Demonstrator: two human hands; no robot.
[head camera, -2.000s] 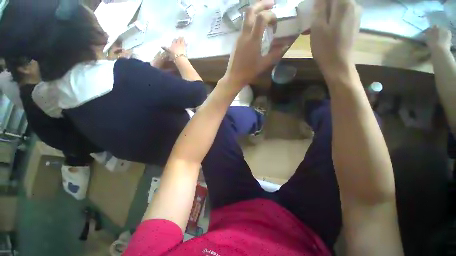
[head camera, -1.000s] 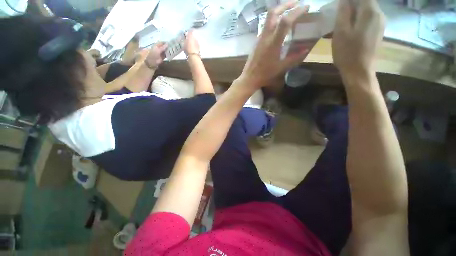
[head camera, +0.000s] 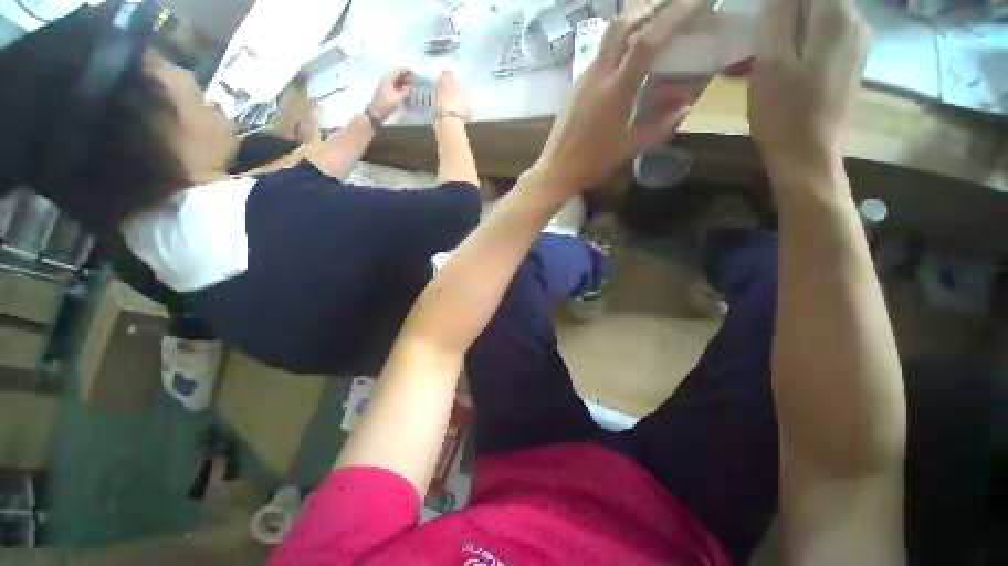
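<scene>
A small pale folding carton (head camera: 718, 50), blurred, is between my two hands at the top of the view, over the table's front edge. My left hand (head camera: 619, 94) is around its left end, thumb below and fingers above. My right hand (head camera: 809, 83) is at its right end; its fingertips are cut off by the top edge and the carton's end is hidden there. A few small white cartons (head camera: 547, 33) lie on the table behind my left hand.
The white table has a light wood edge (head camera: 884, 124). A person in a dark and white top (head camera: 332, 260) sits close on my left, hands at the table. Below are a clear round object (head camera: 663, 166), a white cap (head camera: 874, 210) and cardboard (head camera: 630, 354) on the floor.
My hands have shifted right in the view, still at the carton. The neighbour's hands came together with a printed piece, lifted it, and are now a little further right.
</scene>
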